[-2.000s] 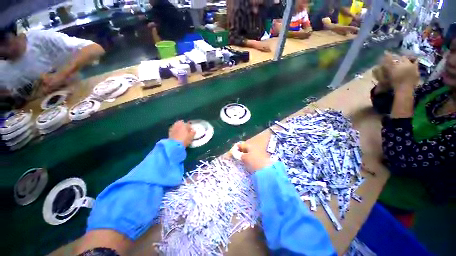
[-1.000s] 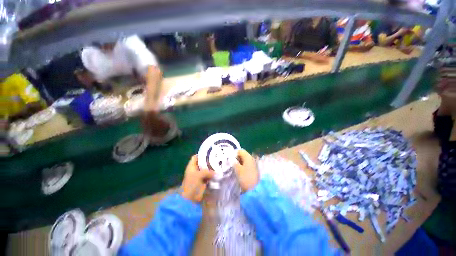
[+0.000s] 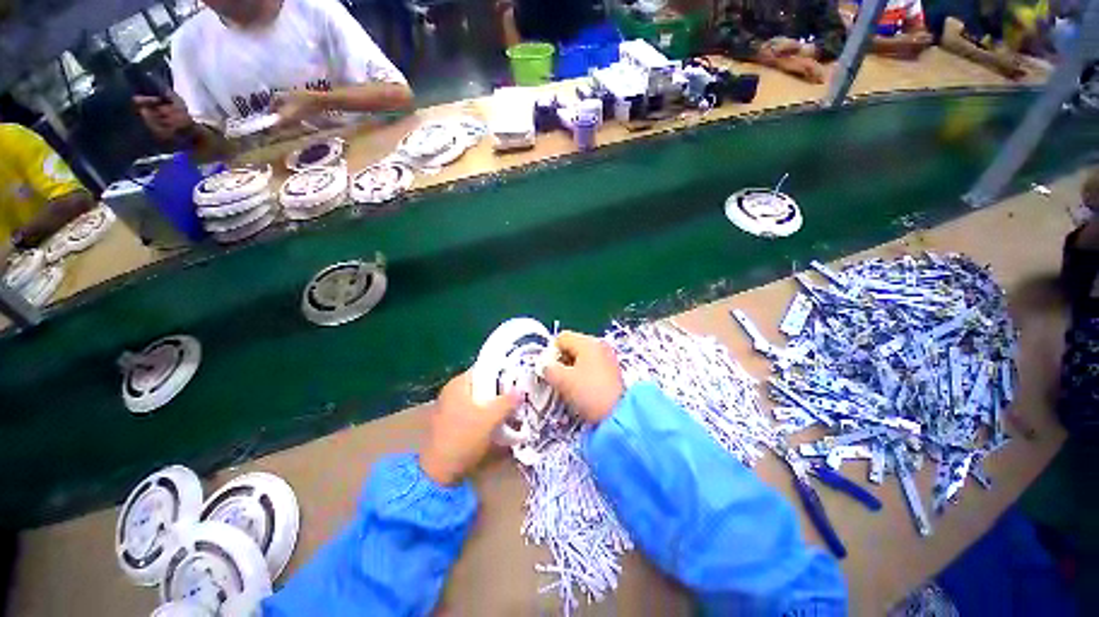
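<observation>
A round white housing [image 3: 506,346] with dark curved slots is held tilted above the near bench. My left hand [image 3: 464,424] grips its left and lower edge, thumb on its face. My right hand [image 3: 583,376] is at its right side with fingertips pinched near the face; a thin pale bit shows at the fingertips, too small to name. A loose heap of thin white wires [image 3: 693,383] lies beside and below my hands, partly hidden by my right sleeve.
Blue-handled pliers [image 3: 820,494] lie by a heap of flat strips [image 3: 904,362] at right. Overlapping housings [image 3: 217,560] lie at near left. The green belt [image 3: 542,217] carries spaced discs. A person [image 3: 289,72] works across it, near stacked housings [image 3: 235,199]. A metal post [image 3: 1024,127] stands at right.
My left hand has shifted to the housing's left and lower edge, and my right fingertips have come up to its face. The person opposite has drawn their arm back from the belt.
</observation>
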